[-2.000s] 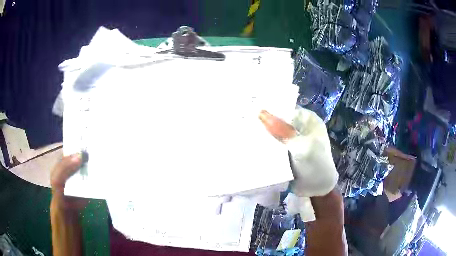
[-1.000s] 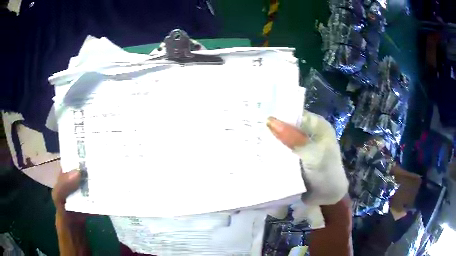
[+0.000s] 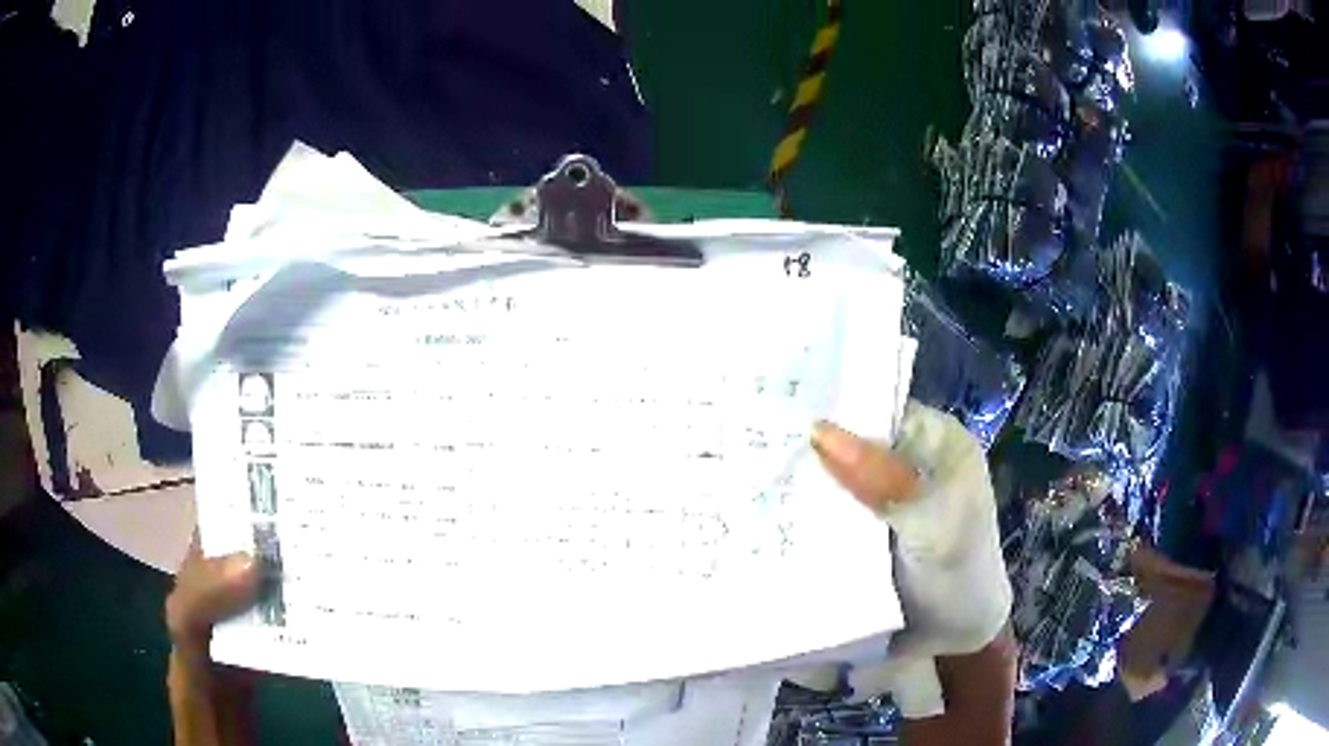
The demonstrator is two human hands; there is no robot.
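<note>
A clipboard (image 3: 576,219) with a metal clip at its top holds a thick stack of white printed sheets (image 3: 554,466), with small dark pictures down the left edge and a handwritten mark at the top right. My left hand (image 3: 216,590) grips the lower left edge, thumb on top, fingers hidden behind. My right hand (image 3: 933,525), wrapped in white with the thumb bare, grips the right edge, thumb on the page. More printed sheets (image 3: 554,717) hang below the stack.
Dark navy cloth (image 3: 350,102) lies on a pale rounded table (image 3: 124,496) at the left. Shiny polybagged bundles (image 3: 1108,364) line the green floor (image 3: 714,102) at the right. Yellow-black tape (image 3: 806,102) runs along the floor. A brown cardboard piece (image 3: 1166,612) lies at the lower right.
The clipboard and both hands sit lower in the picture. The page print has become clearer from the earlier glare. Both hands keep their grip.
</note>
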